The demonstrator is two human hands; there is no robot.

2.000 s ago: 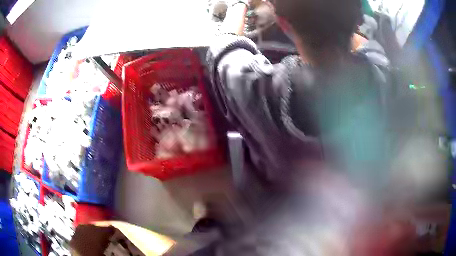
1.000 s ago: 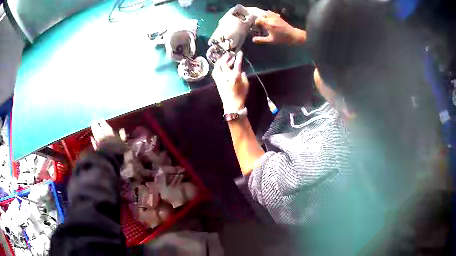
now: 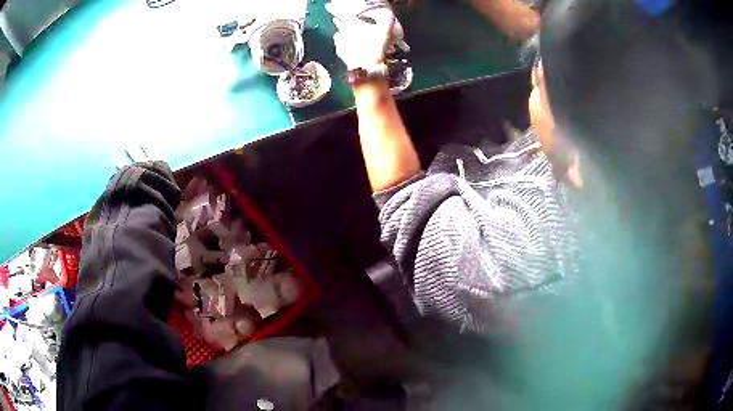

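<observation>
My left hand (image 3: 134,156) is at the near edge of the green mat (image 3: 201,132). Only its pale fingertips show past the dark sleeve, washed out by glare, and I cannot tell whether it holds anything. My right hand is not in view. A white cup-shaped housing (image 3: 276,46) with dark parts inside lies on the mat, touching or close to a round white piece (image 3: 304,84) with small parts or wires in it. A seated worker's hand, with a band on the wrist, is on another white housing (image 3: 384,18) at the top.
The seated worker in a grey knit top (image 3: 482,233) is to the right, with blurred dark hair. A red crate (image 3: 269,233) of white parts stands below the bench edge, beside my sleeve. A blue crate (image 3: 63,299) and more white parts are at lower left.
My left hand has moved from over the crate's edge up onto the mat's edge. The worker's banded hand has moved up in the picture, and the view has shifted.
</observation>
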